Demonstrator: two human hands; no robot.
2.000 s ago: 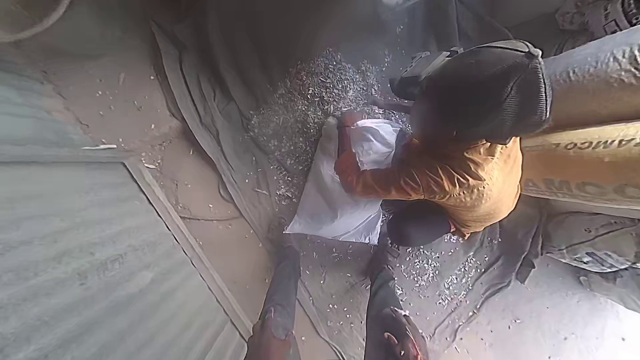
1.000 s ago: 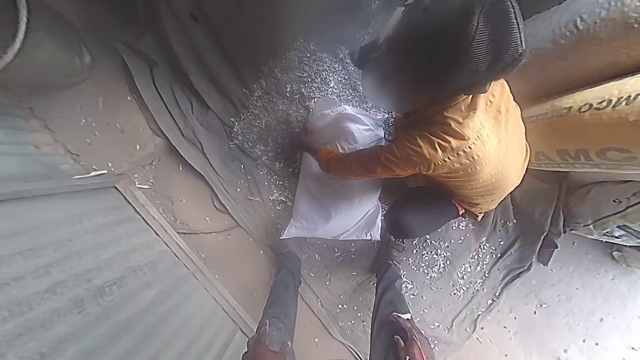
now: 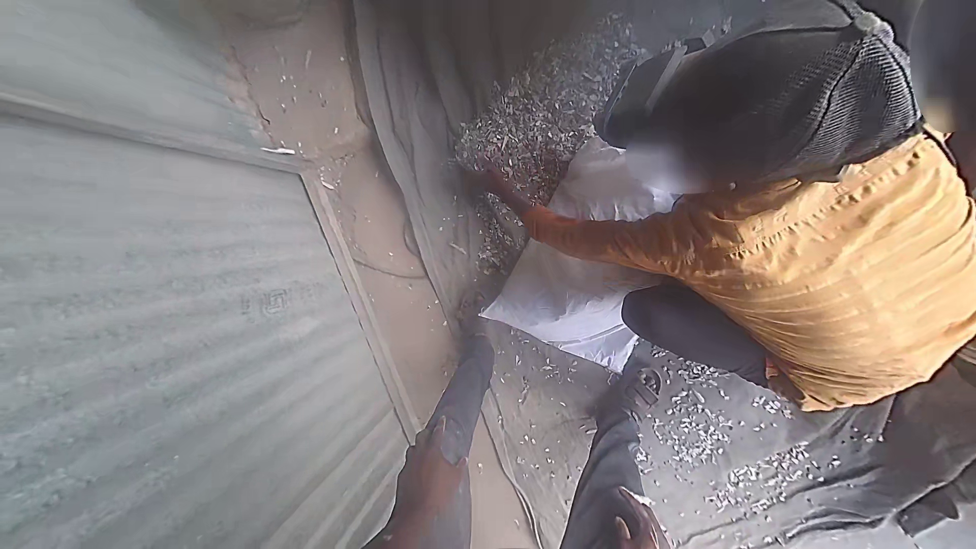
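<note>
My left hand (image 3: 435, 465) rests on my left trouser leg (image 3: 467, 389) at the lower middle, holding no object that I can see. Against my right trouser leg (image 3: 606, 450), near the bottom edge, lies my right hand (image 3: 637, 522) with fingers bent, partly cut off by the frame. Beyond my feet, a white sack (image 3: 564, 305) lies on a grey sheet. Over it crouches a person in an orange shirt (image 3: 846, 282) and dark cap, one arm stretched across the sack to a heap of small pale pieces (image 3: 534, 122). The person's other hand is hidden.
A corrugated metal panel (image 3: 175, 328) with a raised edge fills the left side. The grey sheet (image 3: 549, 427) lies creased on the floor, with pale pieces scattered on it at the lower right. A thin cord or wire (image 3: 389, 271) runs over bare floor beside the panel.
The person's arm has moved from the sack out to the left, over the heap. The view has shifted, bringing the person nearer. My hands still rest at my legs.
</note>
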